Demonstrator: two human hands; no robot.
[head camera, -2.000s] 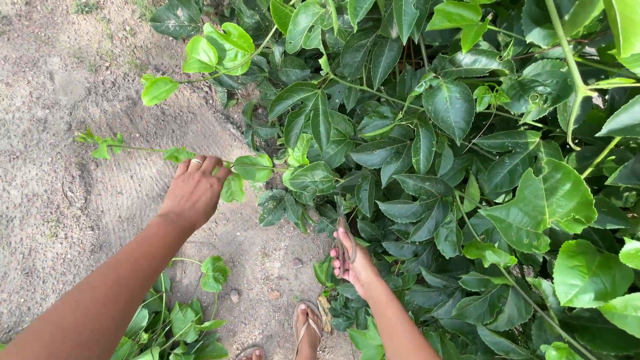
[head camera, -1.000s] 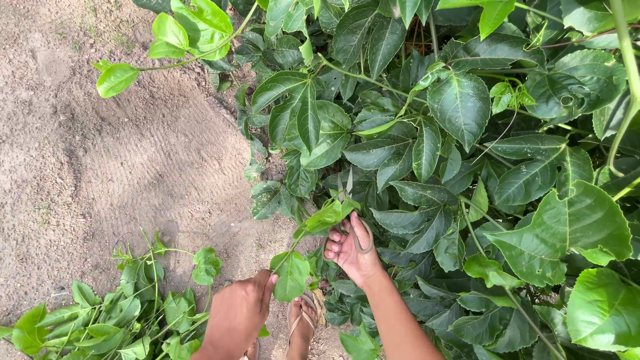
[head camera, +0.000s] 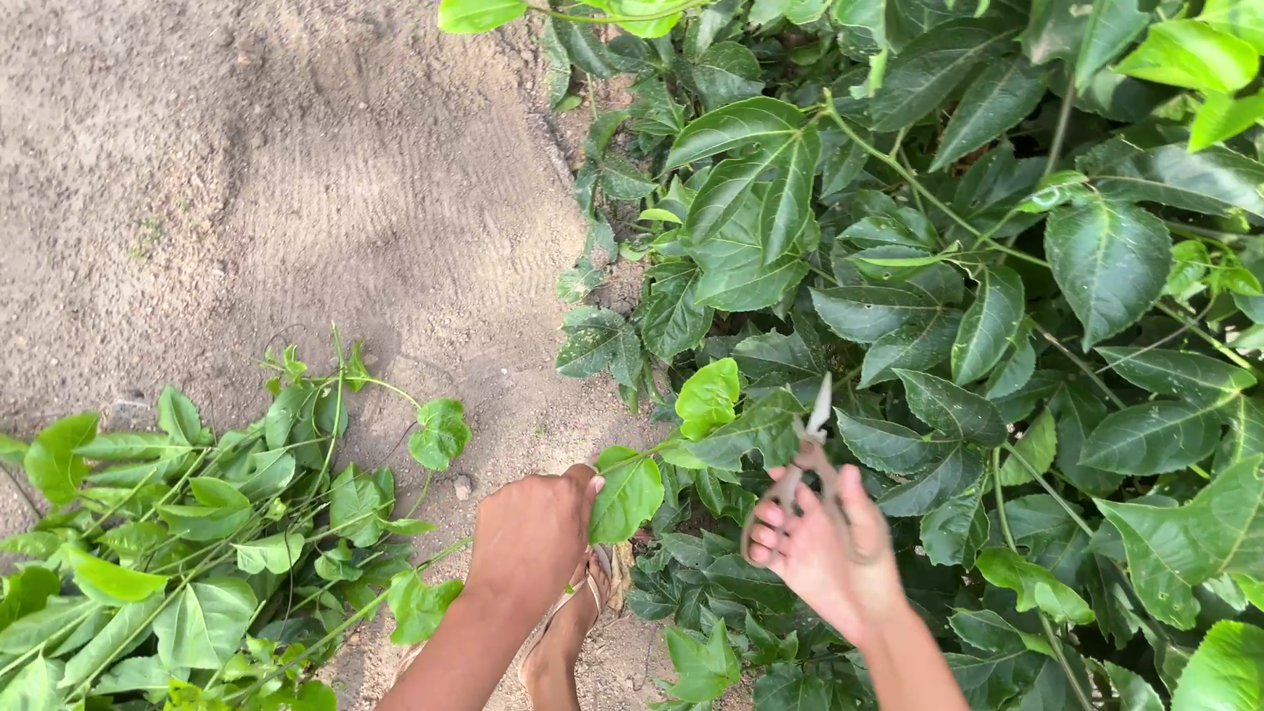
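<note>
My left hand (head camera: 538, 528), low in the centre, pinches a leafy green vine (head camera: 628, 494) whose stem runs right toward the foliage. My right hand (head camera: 820, 543) has its fingers in the handles of a pair of scissors (head camera: 812, 452), blades pointing up at the edge of the leafy bush (head camera: 948, 326). A lobed leaf of the vine lies just left of the blades. Whether the blades touch a stem cannot be told.
A heap of cut leafy vines (head camera: 197, 553) lies on the sandy ground (head camera: 375, 197) at lower left. My sandalled foot (head camera: 563, 642) stands between the heap and the bush. A light green shoot (head camera: 592, 12) crosses the top edge.
My left hand, first out at the left on a long vine, has come down toward me, then moved slightly right and up. The scissors in my right hand now show their blades clearly.
</note>
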